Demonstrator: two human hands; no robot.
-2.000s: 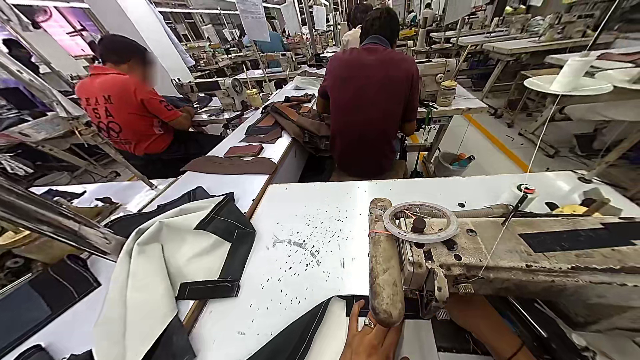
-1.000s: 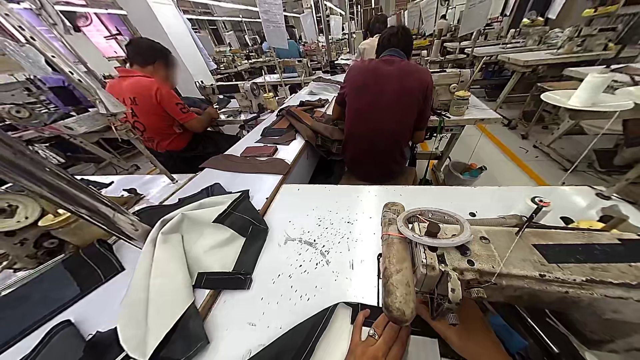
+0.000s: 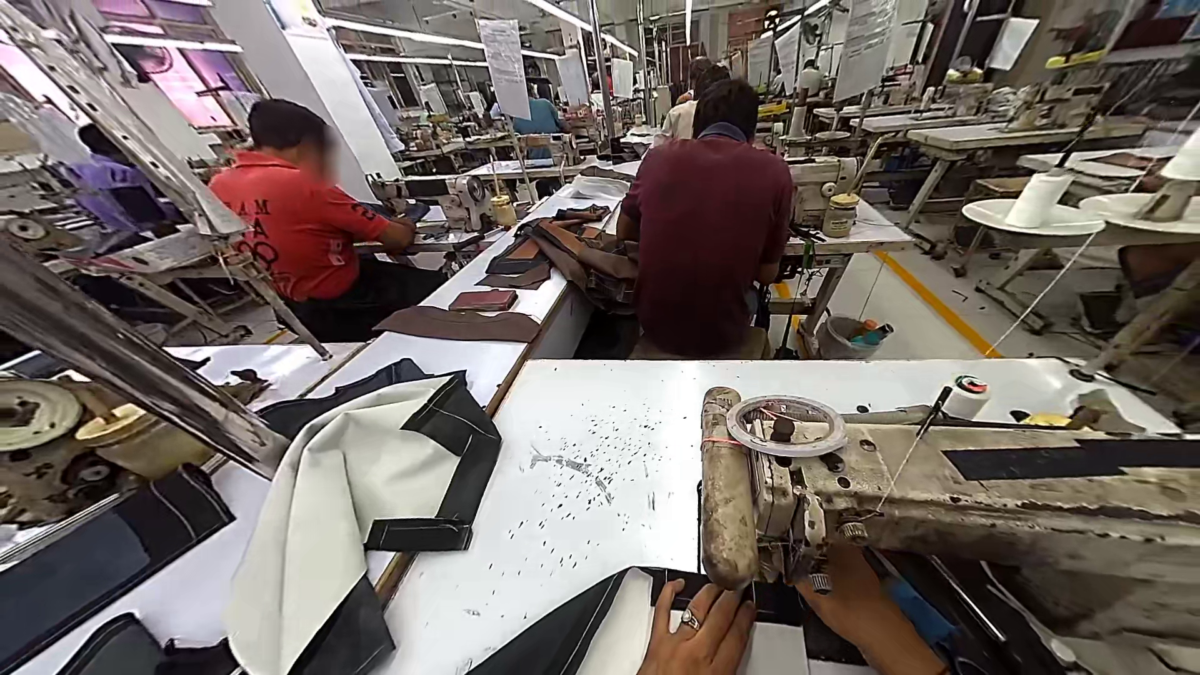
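My left hand (image 3: pixel 698 628), with a ring on one finger, lies flat on a white fabric piece with a dark border (image 3: pixel 628 609), just left of the needle area. To its right, my right hand (image 3: pixel 858 600) reaches beneath the arm of an industrial sewing machine (image 3: pixel 937 506), its fingers at the dark border and partly hidden by the machine head. A clear plastic ring (image 3: pixel 786 427) rests on top of the head, beside a worn rounded cover (image 3: pixel 728 487). The needle and presser foot cannot be made out. Another white fabric piece with dark edging (image 3: pixel 347 469) drapes at the left.
Dark specks mark the white tabletop (image 3: pixel 572 469). A metal post (image 3: pixel 131 347) slants across the left side. Ahead, a person in a maroon shirt (image 3: pixel 708 234) sits facing away, and a person in red (image 3: pixel 300 216) sits further left. A thread cone (image 3: pixel 1039 199) stands at the right.
Both hands stay close to the machine head. My right hand's fingers rest at the dark border, as one second ago. The view has shifted slightly.
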